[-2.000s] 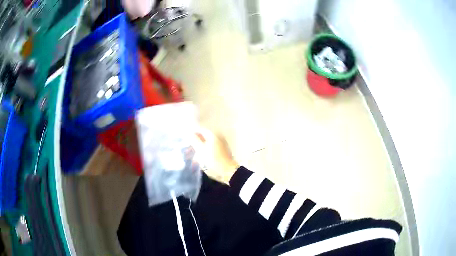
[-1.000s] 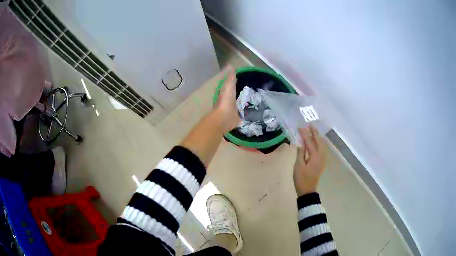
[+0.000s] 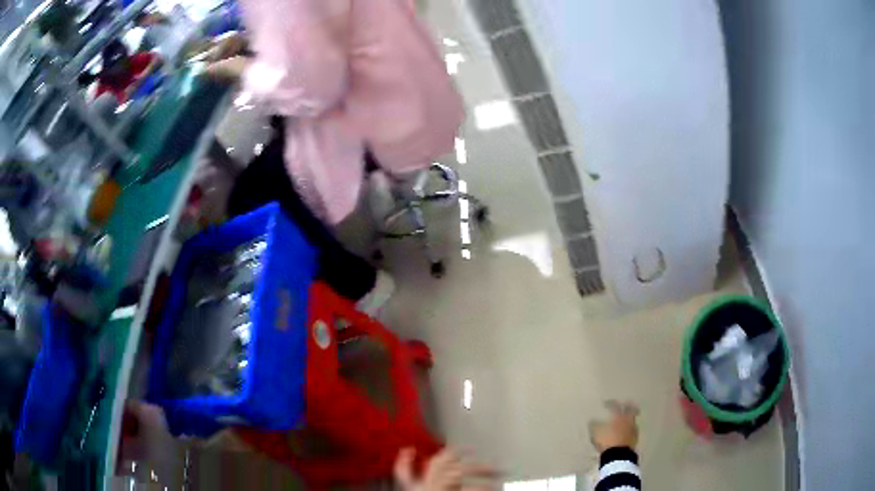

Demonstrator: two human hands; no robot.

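My left hand (image 3: 443,470) is at the bottom edge, blurred and partly cut off, with its fingers apart and nothing seen in it. My right hand (image 3: 616,428) is small and blurred over the pale floor, fingers apart and empty, with a striped cuff below it. A clear plastic bag (image 3: 744,372) lies crumpled with white scraps in the red waste bin with a green rim (image 3: 690,362). The bin stands at the right, apart from both hands.
A blue parts bin (image 3: 276,360) with silvery pieces stands by a red stool (image 3: 347,436) at left. The green bench (image 3: 171,182) and a blue basket (image 3: 46,388) are further left. A person in pink (image 3: 403,91) sits near a white cabinet (image 3: 643,144).
The clear bag has left my right hand and is now in the waste bin. Both hands are lower in view, away from the bin. The view has swung left towards the bench.
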